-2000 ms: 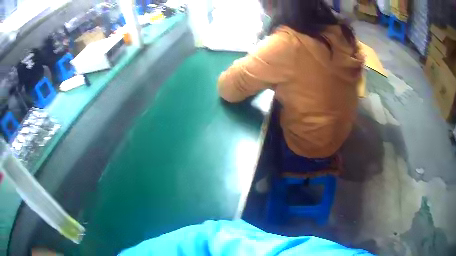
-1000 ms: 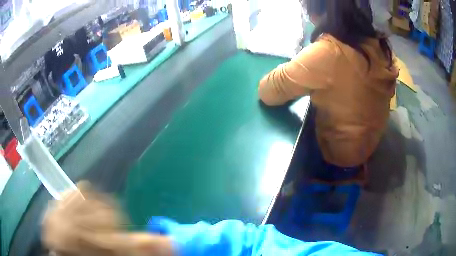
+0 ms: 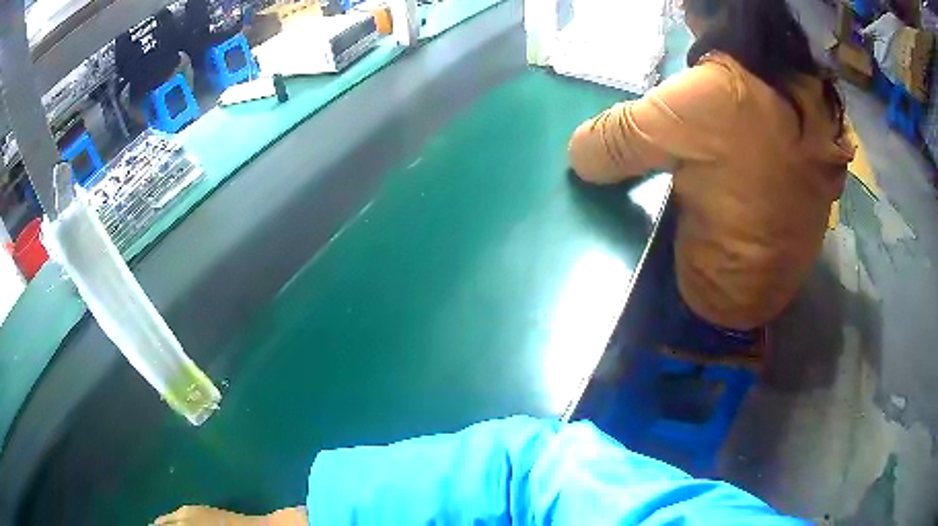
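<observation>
The glossy green bench surface (image 3: 442, 277) lies in front of me. My right arm in a bright blue sleeve (image 3: 442, 478) reaches leftward across the bottom of the picture. My right hand (image 3: 231, 517) is at the lower left, mostly cut off by the bottom edge. Its fingers and anything in them are hidden. My left hand is out of the picture. The wrapped post (image 3: 129, 303), whitish with a yellow-green lower end, slants down above and left of my right hand, apart from it.
A person in an orange-brown top (image 3: 735, 185) sits at the bench's right edge on a blue stool (image 3: 694, 411). A white stack (image 3: 597, 46) stands at the far end. A dark belt strip (image 3: 339, 185) runs behind the bench, with trays of metallic parts (image 3: 144, 195) on the green shelf beyond.
The view has shifted left, so the seated person appears further right. My right hand came in as a blur over the post's lower end, then moved down to the bottom edge, uncovering the post.
</observation>
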